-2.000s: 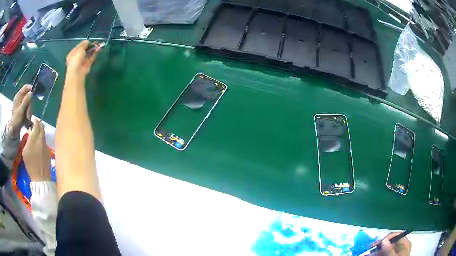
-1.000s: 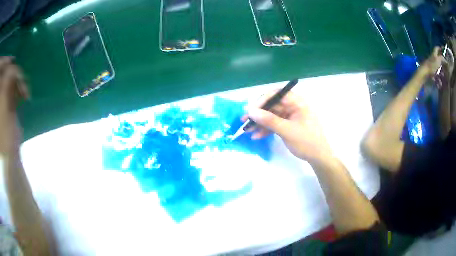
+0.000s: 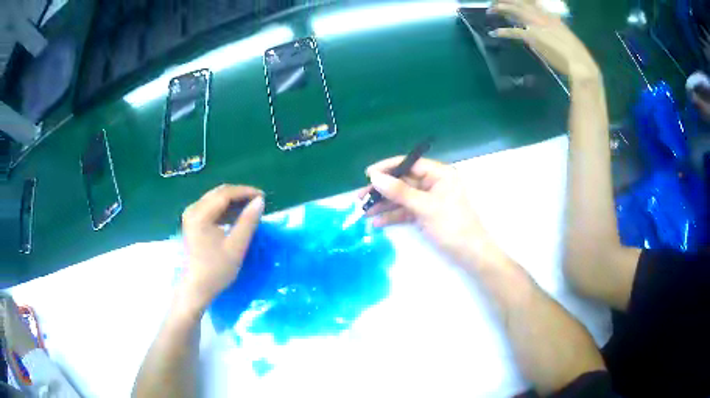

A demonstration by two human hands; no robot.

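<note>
A heap of blue protective film (image 3: 311, 272) lies on the white surface (image 3: 459, 326) between my hands. My left hand (image 3: 222, 241) is at the heap's left edge, fingers curled with thumb and fingertips apart; I see nothing in it. My right hand (image 3: 428, 202) holds black tweezers (image 3: 406, 165) at the heap's upper right, their pale tip pointing down at the film. Phone frames lie on the green belt beyond; the nearest one (image 3: 302, 97) shows gold and blue bits at its lower end.
More phone frames (image 3: 185, 123) lie along the belt (image 3: 389, 101) to the left. At upper right, a neighbour's hand (image 3: 545, 35) is over another unit (image 3: 510, 58). Glossy blue film (image 3: 658, 194) is bundled at far right. Dark trays (image 3: 179, 39) stand behind the belt.
The view has shifted right. My left hand has come in from the left edge to the film heap. My right hand still holds the tweezers. The neighbour's arm now reaches over the belt.
</note>
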